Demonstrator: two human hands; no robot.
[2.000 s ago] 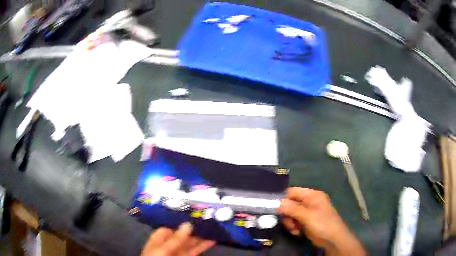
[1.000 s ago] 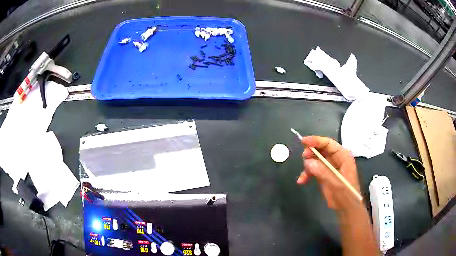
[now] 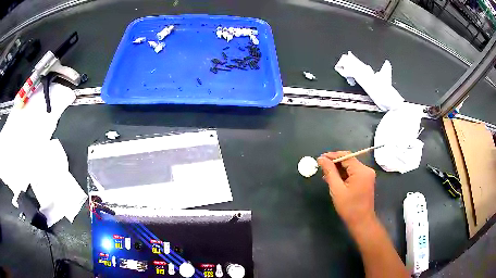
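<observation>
My right hand (image 3: 351, 187) holds a thin pale wooden stick (image 3: 356, 154) between thumb and fingers, its tip end at the right edge of a small round white dish (image 3: 308, 166) on the bench. The fingertips cover that end of the stick. A dark blue-black panel (image 3: 212, 239) with blue diagonal stripes, labels and round white caps lies at the lower left, cut off by the bottom edge. My left hand is not in view.
A blue tray (image 3: 163, 81) holds white and black parts. A clear sheet (image 3: 163, 168) lies behind the panel. A glue gun (image 3: 46, 73) and white paper (image 3: 32, 130) are at left. White cloth (image 3: 400, 141), pliers (image 3: 448, 180), a power strip (image 3: 416, 233) and cardboard (image 3: 478, 174) are at right.
Two seconds ago both hands held the panel; it now lies down. Since one second ago, my right hand has lowered the stick's tip from above the bench to the dish, with the stick's rear end swung up.
</observation>
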